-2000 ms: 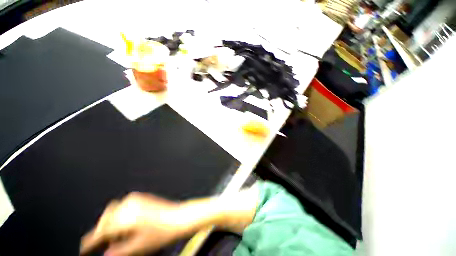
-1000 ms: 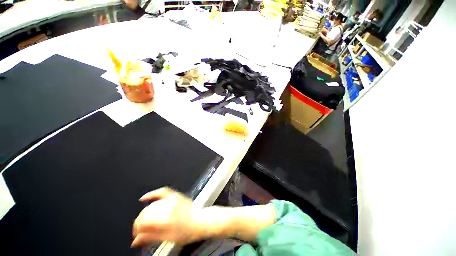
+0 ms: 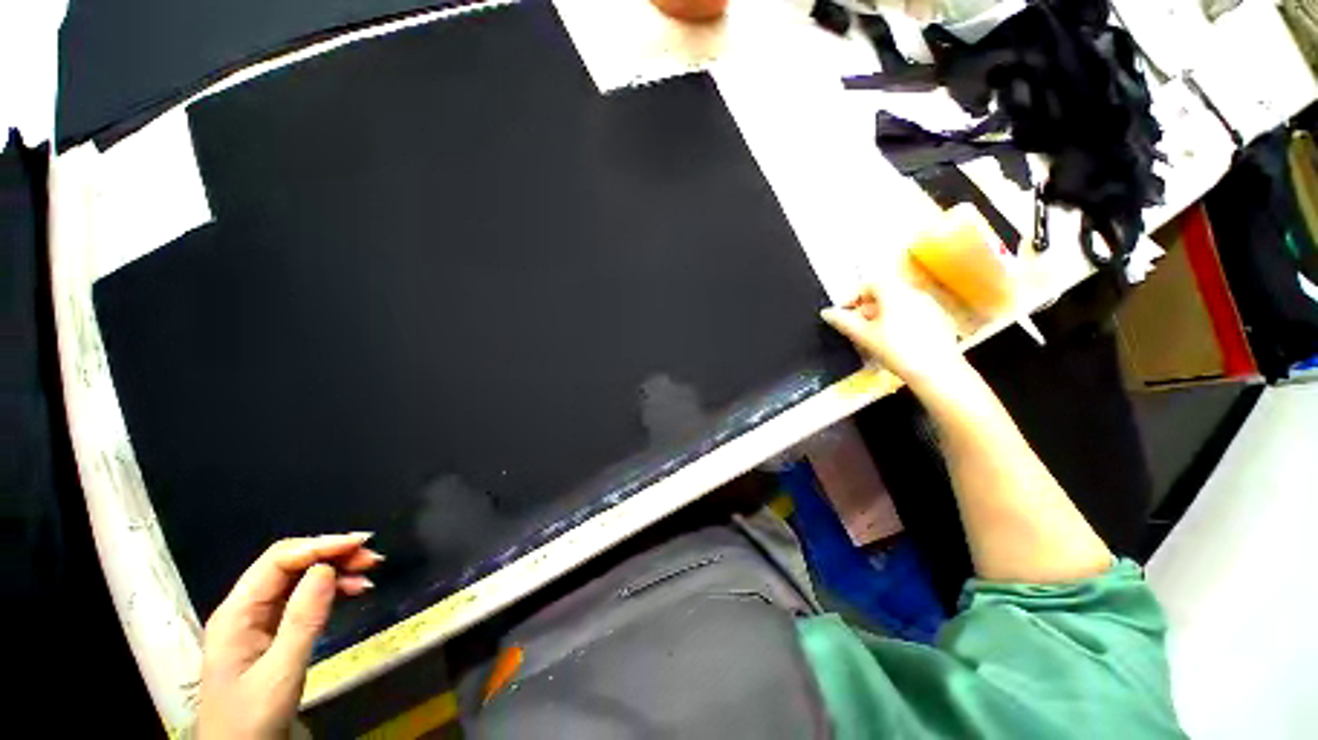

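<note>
A large flat black panel (image 3: pixel 463 246) with square notched corners lies along the table's front edge. A shiny wet-looking band (image 3: pixel 622 492) runs along its front edge, with two faint greyish patches just behind it. My left hand (image 3: pixel 282 622) is over the panel's front left corner, thumb and fingers a little apart, with nothing visible in it. My right hand (image 3: pixel 896 325) is at the panel's right edge near the front corner, its fingertips touching the edge; whether they pinch it is unclear. The orange-yellow glue bottle (image 3: pixel 961 268) lies just right of my right hand.
A tangled heap of black scrap strips (image 3: pixel 1062 109) lies at the back right. The bottom of a reddish-orange glue pot (image 3: pixel 691 6) shows at the top edge. Another black panel (image 3: pixel 159 58) lies behind at the left. A cardboard box (image 3: pixel 1178 311) with a red edge stands beyond the table.
The view has swung down and right. My left hand has come into view. My right hand has moved from over the panel's front area to its right edge, beside the bottle.
</note>
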